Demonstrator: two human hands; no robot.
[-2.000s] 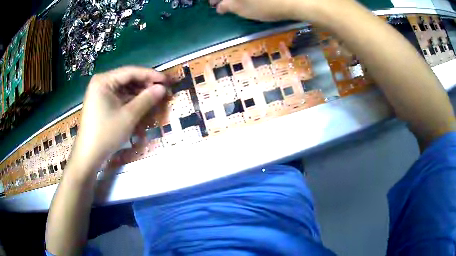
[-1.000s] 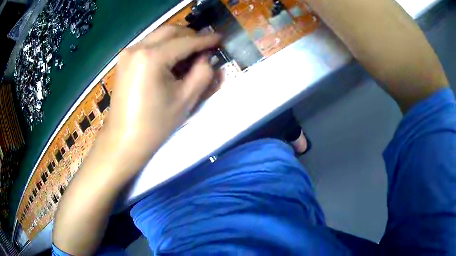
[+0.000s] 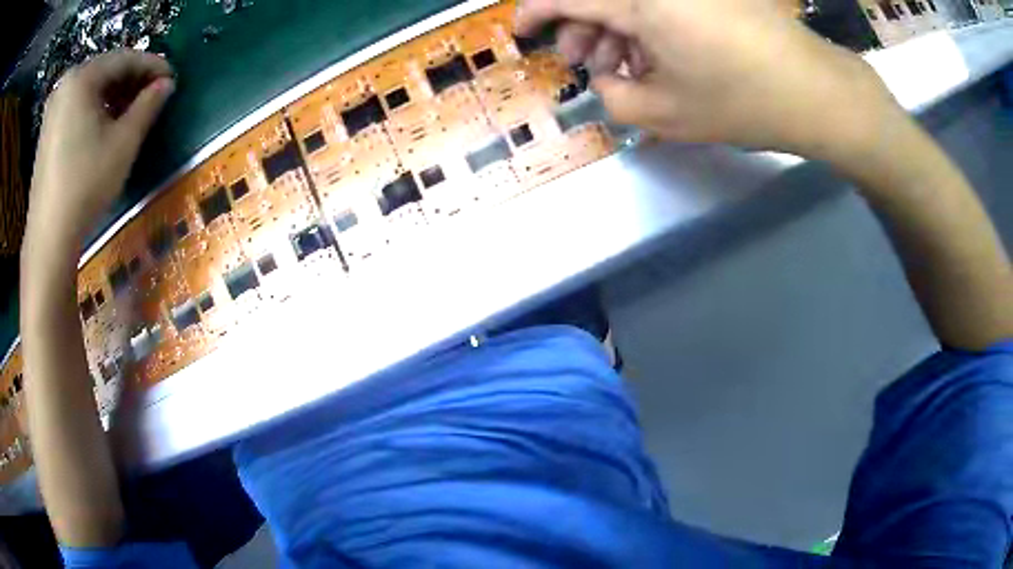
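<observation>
An orange-brown circuit board strip (image 3: 367, 167) with rows of dark rectangular openings runs diagonally across the view. My left hand (image 3: 94, 139) is beyond its far edge, over the green mat beside the heap of small components (image 3: 111, 28). Its thumb and index finger are bent towards each other, and I cannot tell whether anything is between them. My right hand (image 3: 655, 67) is over the board's right part, fingers curled. A dark part (image 3: 572, 83) shows on the board below its fingertips. I cannot tell whether the right fingers hold anything.
A wide silver-white rail (image 3: 444, 261) lies between the boards and my blue-clothed body. A thin pale rail (image 3: 333, 76) runs along the far side. The green mat (image 3: 261, 56) carries a few loose parts. Another board section shows at the upper right.
My left hand has moved from the board to the heap's edge at upper left. My right hand has come into view over the board. The camera view has shifted.
</observation>
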